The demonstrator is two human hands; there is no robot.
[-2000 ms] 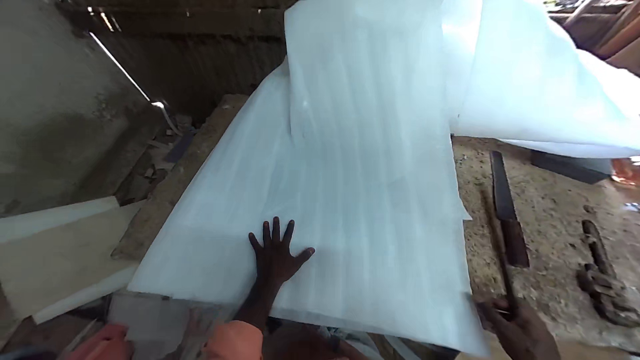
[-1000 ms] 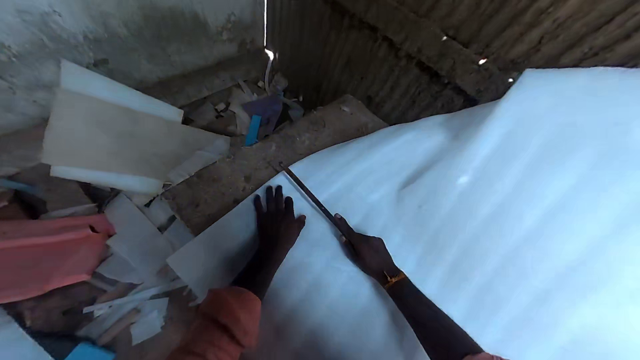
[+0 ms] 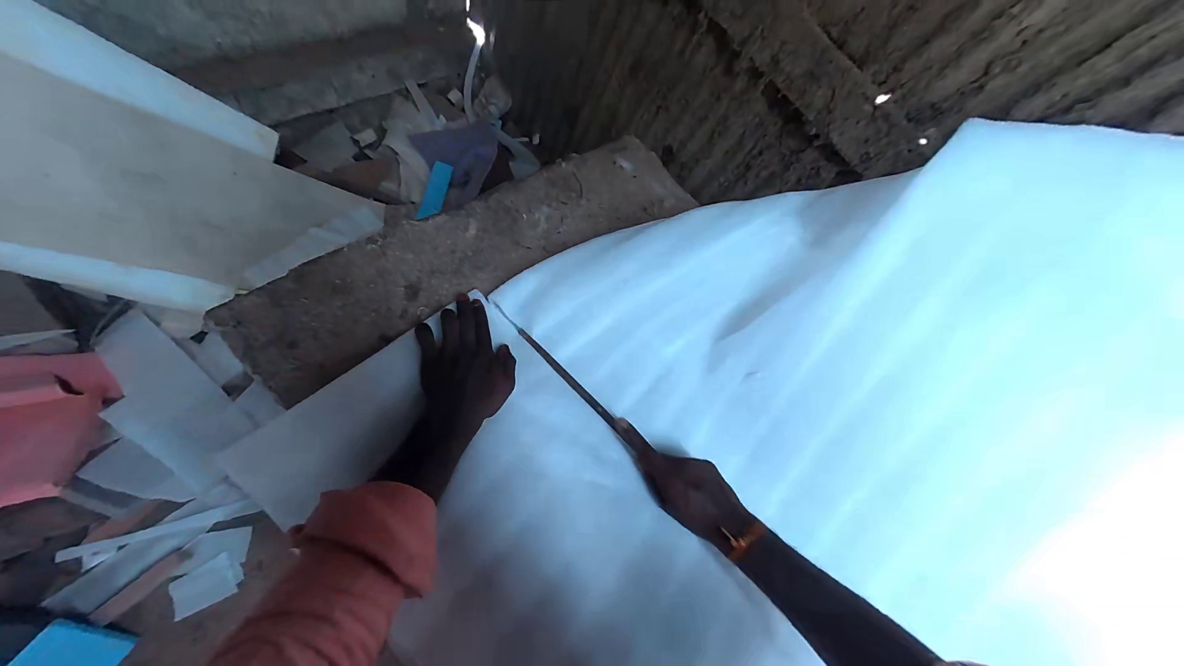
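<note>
A large white foam sheet [image 3: 814, 305] covers much of the rough worktop and runs off to the right. My left hand [image 3: 462, 370] lies flat on the sheet near its far left edge, fingers slightly apart, holding nothing. My right hand [image 3: 694, 490] grips the handle end of a long thin blade [image 3: 569, 377], whose tip points up and left. Between the tip and the sheet's far edge runs a short cut line. The handle is mostly hidden in my fist.
The bare worktop edge [image 3: 444, 254] extends beyond the sheet. Pale boards [image 3: 139, 176] lean at the upper left. White offcuts [image 3: 176, 398], a red plastic item [image 3: 46, 416] and a blue block [image 3: 74, 645] lie at the left. A corrugated wall [image 3: 592, 92] stands behind.
Two seconds ago my right hand was at the worktop's near right; it has since brought the blade onto the sheet. In the last second the blade's tip has drawn back from the sheet's far edge.
</note>
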